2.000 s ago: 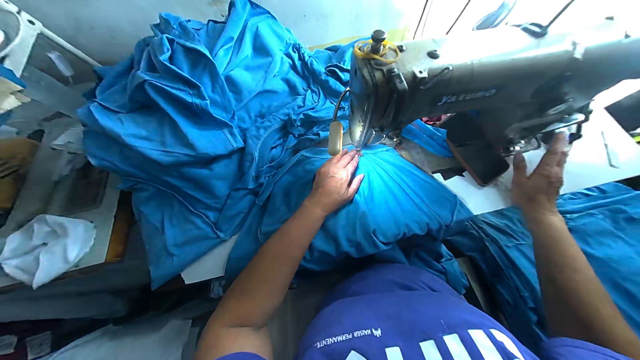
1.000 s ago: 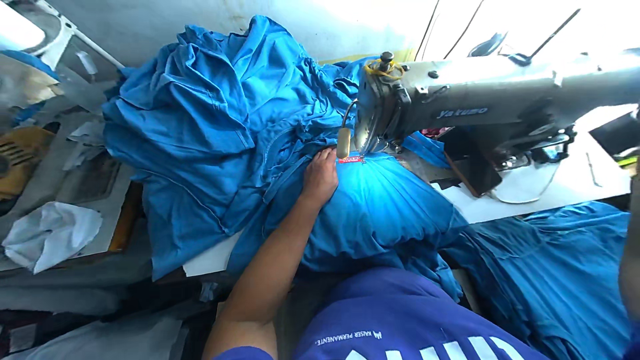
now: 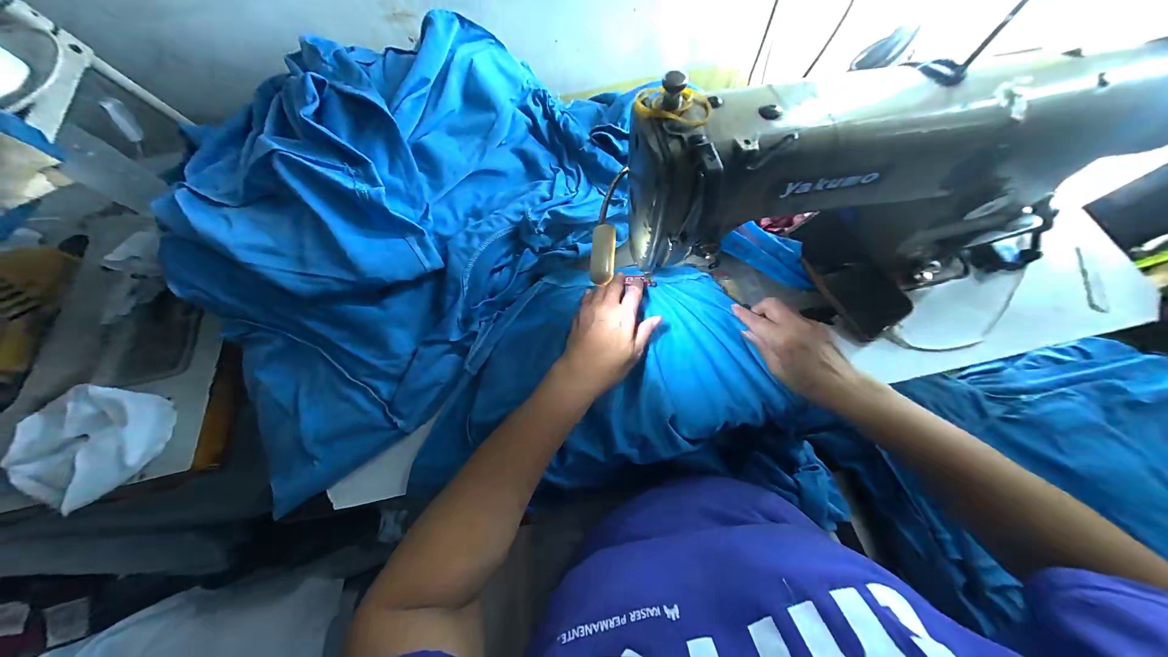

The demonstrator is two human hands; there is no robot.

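Observation:
A Yakumo sewing machine (image 3: 821,164) stands at the upper right, its needle end over blue fabric (image 3: 693,365). My left hand (image 3: 607,333) lies on this fabric just in front of the presser foot, its fingertips at a small red label (image 3: 636,281) beside the needle area. My right hand (image 3: 789,347) rests on the right side of the same fabric, fingers apart and pointing toward the needle. Neither hand visibly grips anything. The needle tip is too small to make out.
A large heap of blue fabric (image 3: 365,182) lies left of the machine. More blue cloth (image 3: 1077,411) hangs at the right. A dark flat object (image 3: 862,297) sits under the machine arm. A white crumpled cloth (image 3: 87,443) lies at the far left, near a yellow item (image 3: 32,292).
My right hand, near the machine's underside two seconds ago and mostly out of view one second ago, is now on the fabric. The red label, visible one second ago, is now under my left fingertips.

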